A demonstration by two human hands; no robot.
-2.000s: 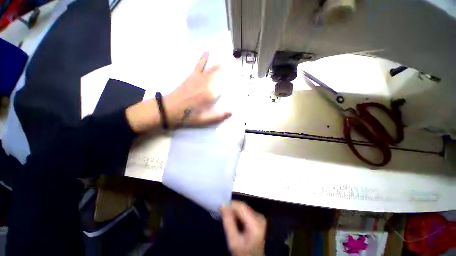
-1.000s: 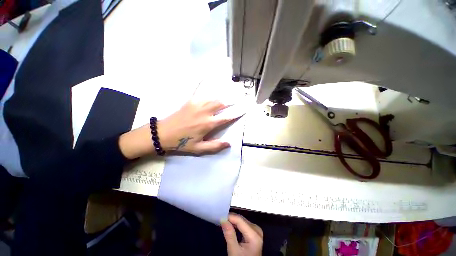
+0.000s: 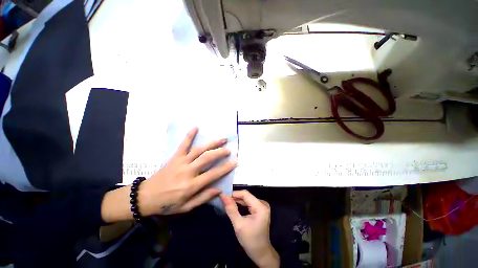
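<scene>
A pale-backed cut panel (image 3: 209, 123) lies left of the needle area and reaches the table's near edge. My left hand (image 3: 186, 178) lies on it with fingers spread, palm down, pressing it near that edge. My right hand (image 3: 250, 214) pinches the panel's near corner between thumb and fingers at the table's edge. The presser foot area (image 3: 255, 63) of the sewing machine is above and right of the panel; its contact with the panel is lost in the bright light.
Red-handled scissors (image 3: 361, 108) lie right of the needle. A small black cut piece (image 3: 102, 133) and larger black panels (image 3: 44, 99) lie at left. The white machine head (image 3: 335, 13) spans the top. A drawer tray (image 3: 401, 235) with a pink item is below the table.
My left hand has slid down the panel toward the near edge, close to my right hand. My right hand still pinches the corner. The view has shifted, so the scissors and machine appear further left and higher.
</scene>
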